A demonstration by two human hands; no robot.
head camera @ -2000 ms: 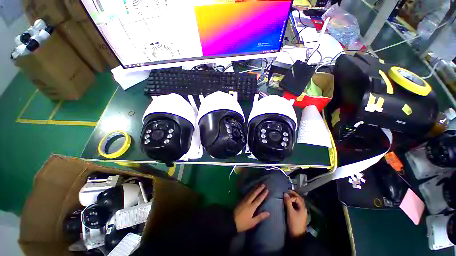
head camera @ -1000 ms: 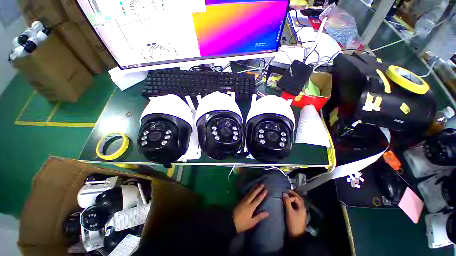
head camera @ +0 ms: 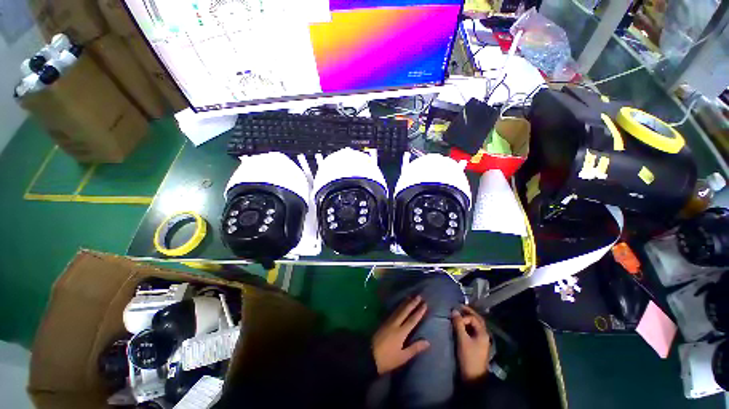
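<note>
Three white-capped dome cameras stand in a row at the bench's front edge: the left one [head camera: 264, 209], the middle one [head camera: 352, 204] and the right one [head camera: 432, 208]. Their black ball faces point towards me. My left hand [head camera: 400, 337] lies on my grey-clothed leg with its fingers spread and nothing in it. My right hand [head camera: 472, 342] rests on the leg's other side, fingers curled, thumb near forefinger. Whether it pinches something small cannot be made out.
A monitor [head camera: 320, 48] and keyboard [head camera: 320, 134] are behind the cameras. A yellow tape roll [head camera: 180, 234] lies at left. An open carton [head camera: 68, 343] of cameras is lower left. A black printer [head camera: 631, 172], white strip [head camera: 559, 270], mouse [head camera: 622, 297] and more cameras [head camera: 703, 299] are at right.
The middle camera's ball face has turned from facing right to facing forward, then slightly left. The view has shifted slightly. My hands have stayed in place.
</note>
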